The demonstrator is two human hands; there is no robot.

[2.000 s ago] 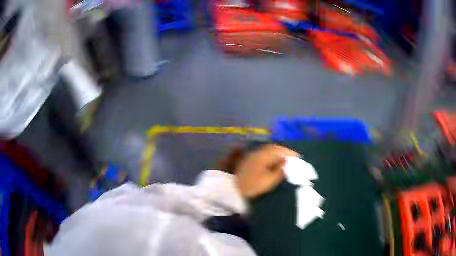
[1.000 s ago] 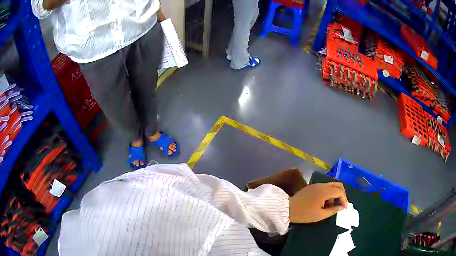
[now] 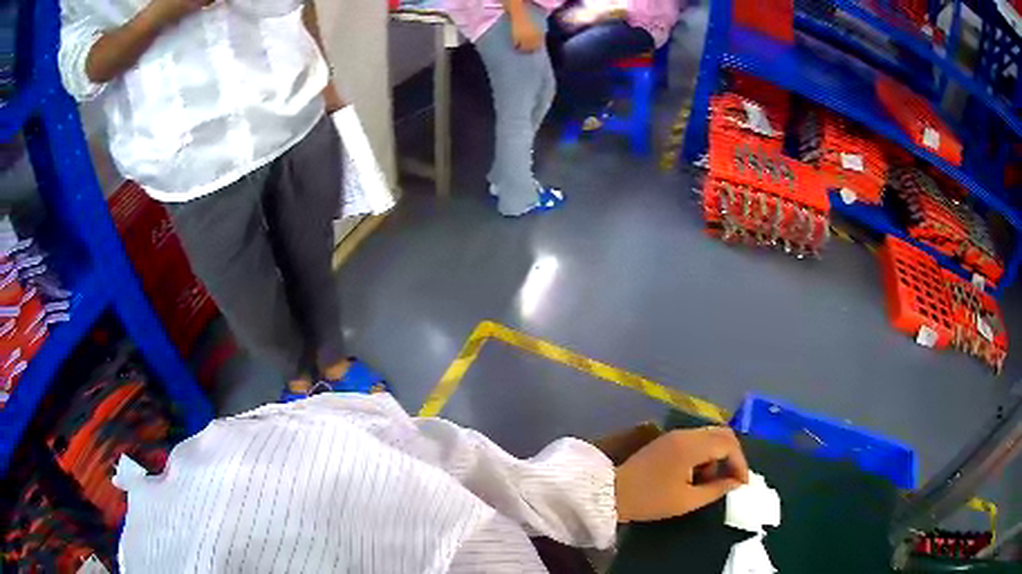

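Observation:
My left hand (image 3: 686, 473), bare with a striped white sleeve, reaches in from the lower left over the dark green bench mat (image 3: 824, 505). Its thumb and fingertips are pinched together at the upper edge of a small white paper or cloth piece (image 3: 753, 505). A second white piece (image 3: 749, 555) lies just below it, cut off by the bottom edge. My right hand is not in view.
A blue crate (image 3: 824, 441) and part of a brown box (image 3: 630, 441) stand beyond the mat. A person (image 3: 224, 112) holding white papers stands at the left. Blue racks (image 3: 123, 292) and orange-red trays (image 3: 773, 185) flank the grey floor.
The view first swung left and cleared of blur, then tilted up slightly, showing more of the people. My left hand stays at the white piece.

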